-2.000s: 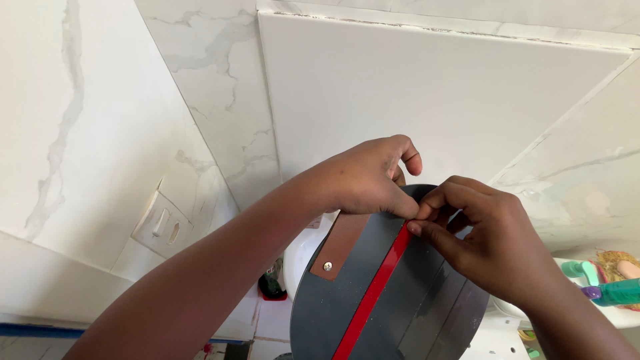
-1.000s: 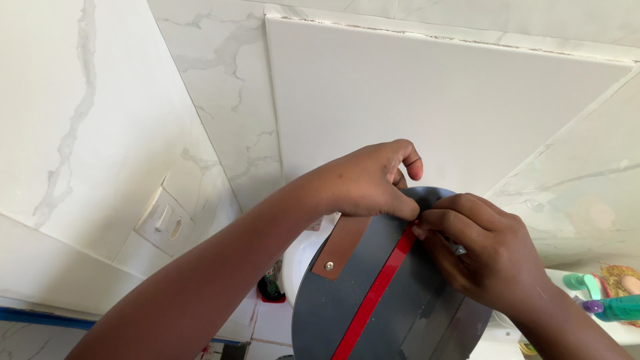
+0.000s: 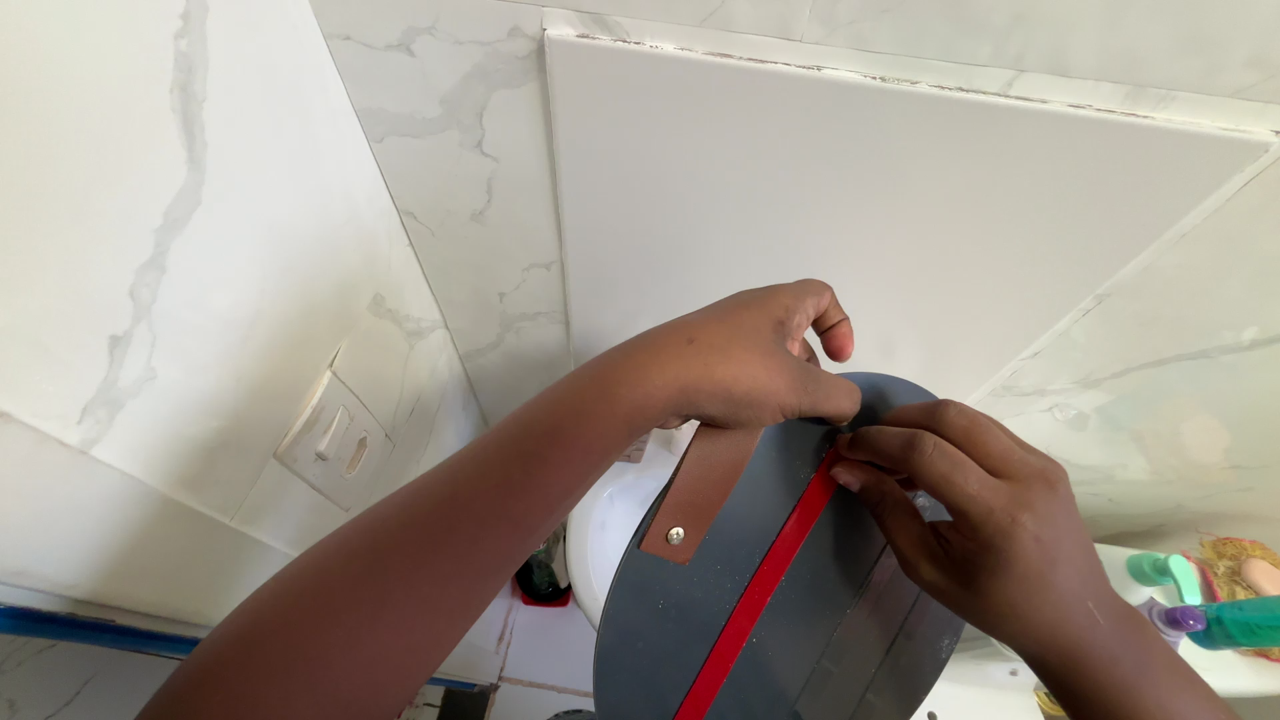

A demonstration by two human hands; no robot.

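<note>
A dark grey round panel (image 3: 700, 600) is held up in front of me, tilted, its lower edge cut off by the view. A red strip (image 3: 765, 585) runs diagonally across it. Left of the strip lies a brown strap, apparently leather (image 3: 705, 490), fastened by a screw (image 3: 676, 536). My left hand (image 3: 770, 360) bends over the panel's upper edge, thumb at the top of the strip, index finger curled in the air. The thumb and fingers of my right hand (image 3: 960, 500) pinch the strip's upper end. The contact between the fingertips is partly hidden.
Marbled wall tiles and a white wall panel (image 3: 850, 220) stand ahead. A switch and socket plate (image 3: 337, 440) is on the left wall. Behind the round panel shows a white rounded ceramic fixture (image 3: 600, 530). Bottles, one teal (image 3: 1240, 622), rest on a white surface at the right.
My right hand's fingers have shifted slightly around the red strip's upper end. My left hand stays at the panel's upper edge.
</note>
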